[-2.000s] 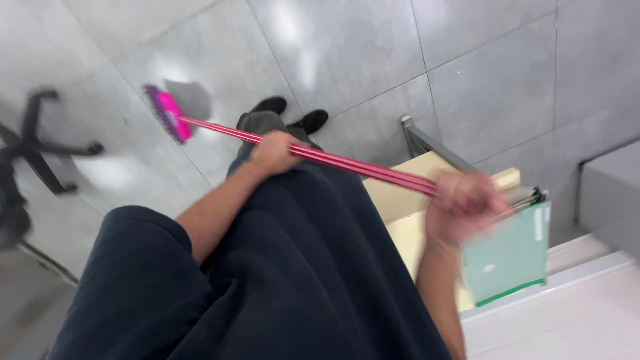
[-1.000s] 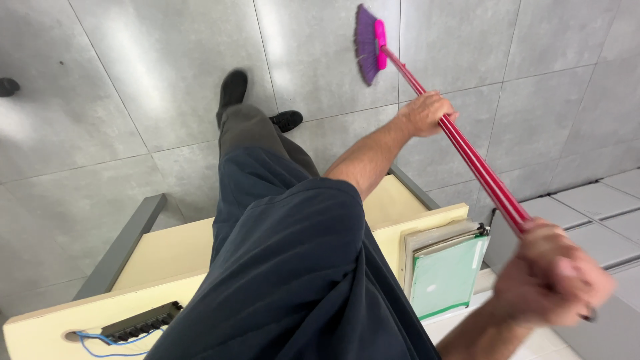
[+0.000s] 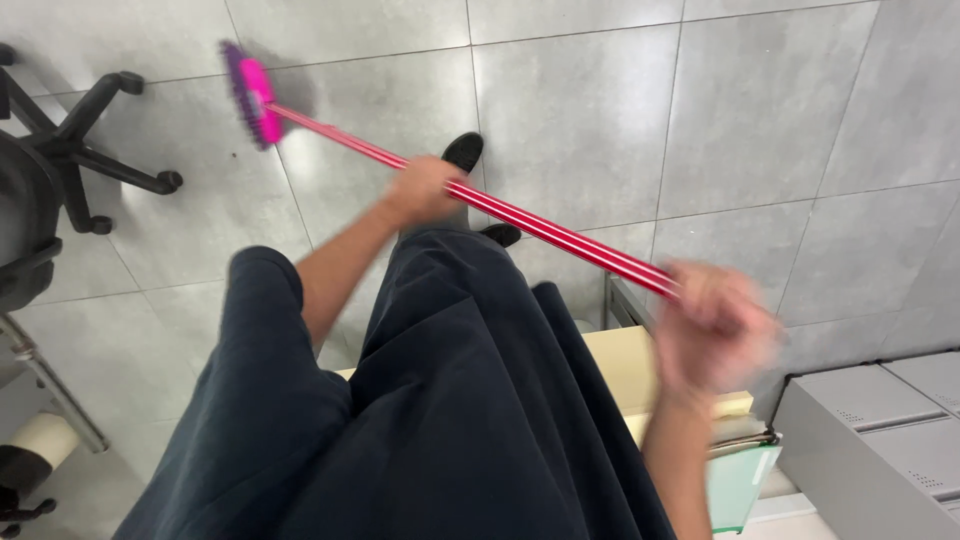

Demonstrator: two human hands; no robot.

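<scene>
A broom with a red metal handle [image 3: 559,234] slants across the view, its pink head with purple bristles [image 3: 259,101] at the upper left, over or on the grey tiled floor [image 3: 570,112]. My left hand [image 3: 426,191] is closed round the handle near its middle, just beside one of my black shoes [image 3: 463,152]. My right hand [image 3: 716,322], blurred, grips the upper end of the handle at the right. Whether the bristles touch the floor is hard to tell.
At the left stands a black swivel chair base [image 3: 71,142] on castors, with a metal tube [image 3: 64,394] below it. A pale yellow desk [image 3: 619,364] and a green folder [image 3: 739,484] are at the lower right, next to grey metal lockers [image 3: 862,442].
The view has shifted a lot. The broom head has swung to the left, away from where it was beyond my feet; both hands have kept hold of the handle.
</scene>
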